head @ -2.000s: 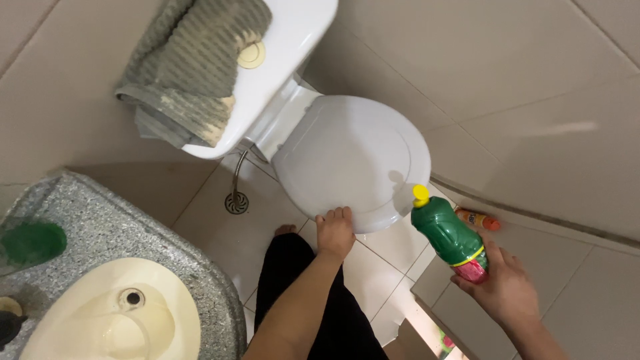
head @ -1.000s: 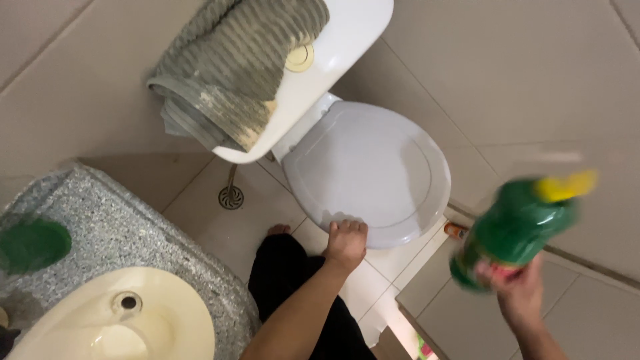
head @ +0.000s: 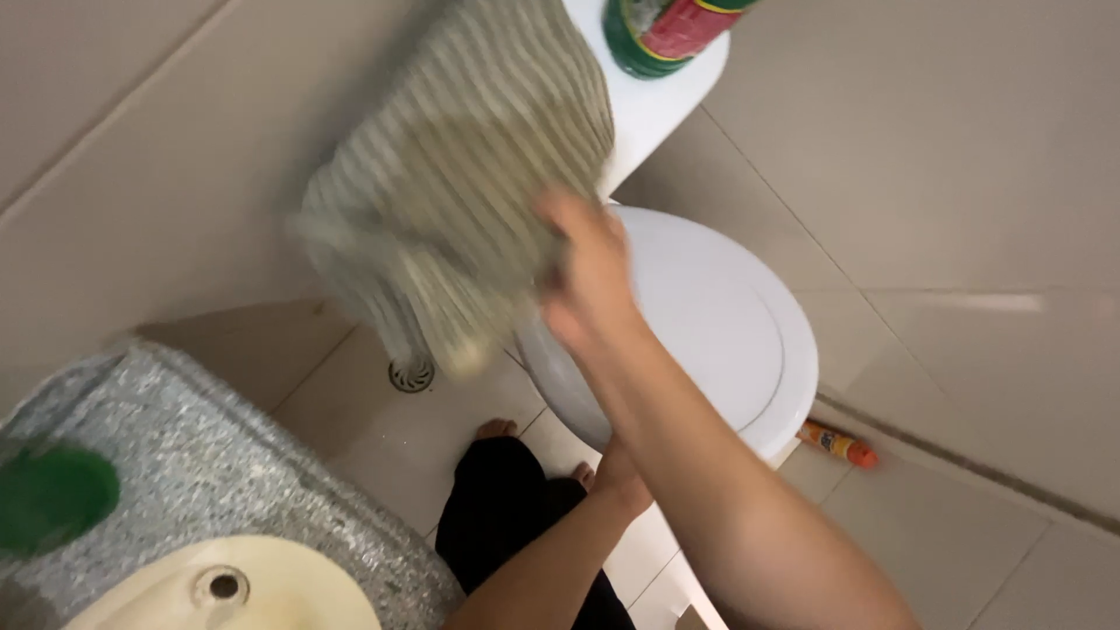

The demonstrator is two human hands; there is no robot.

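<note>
My right hand [head: 588, 267] grips the near edge of a striped grey-green towel [head: 481, 149], which is blurred and hangs over the left part of the toilet tank. My left hand [head: 623, 477] is at the near edge of the closed white toilet lid [head: 700, 306], mostly hidden behind my right forearm, so its fingers do not show. A green bottle [head: 647, 39] with a red label stands on the white tank lid [head: 669, 101], just right of the towel; its top is out of view.
A speckled stone counter [head: 227, 472] with a cream basin [head: 289, 569] and a green object [head: 57, 499] fills the lower left. A round floor drain [head: 411, 374] lies under the towel. An orange bottle [head: 836, 444] lies on the floor beside the wall, right of the toilet.
The green bottle, in my right hand before, now stands on the tank. My right hand has crossed leftward over my left arm and taken hold of the towel, which has shifted.
</note>
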